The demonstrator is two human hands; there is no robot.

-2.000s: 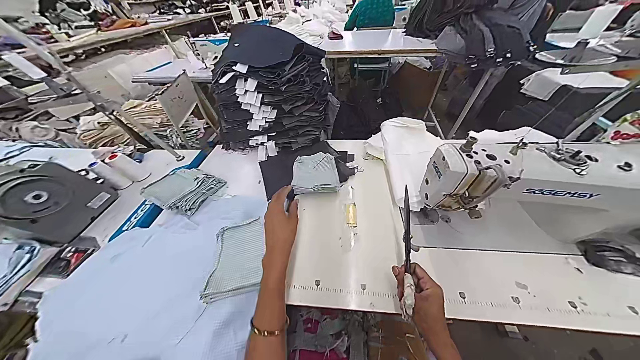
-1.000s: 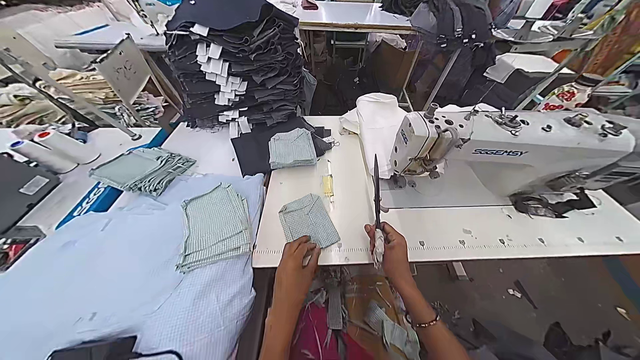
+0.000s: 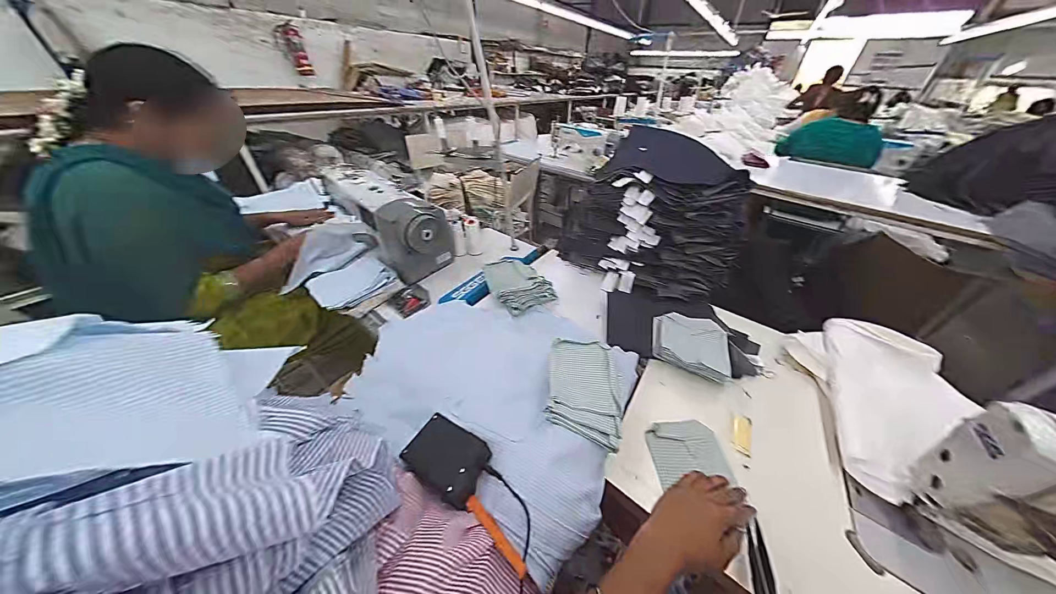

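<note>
My left hand lies palm down at the lower edge of a green striped fabric piece on the white sewing table; its grip is hidden. Dark scissor blades show just right of its fingers. My right hand is out of the frame. A stack of similar green striped pieces lies on pale blue cloth to the left. Another small stack sits farther back, partly on dark fabric. A small yellow object lies right of the nearest piece.
A tall pile of dark garment pieces stands behind. White cloth lies by the sewing machine head at right. A black device with a cable rests on striped cloth at left. A co-worker sits at another machine.
The view has swung left and up, bringing the co-worker into frame. My right hand has left the view. One green piece lies under my left hand, as a second ago.
</note>
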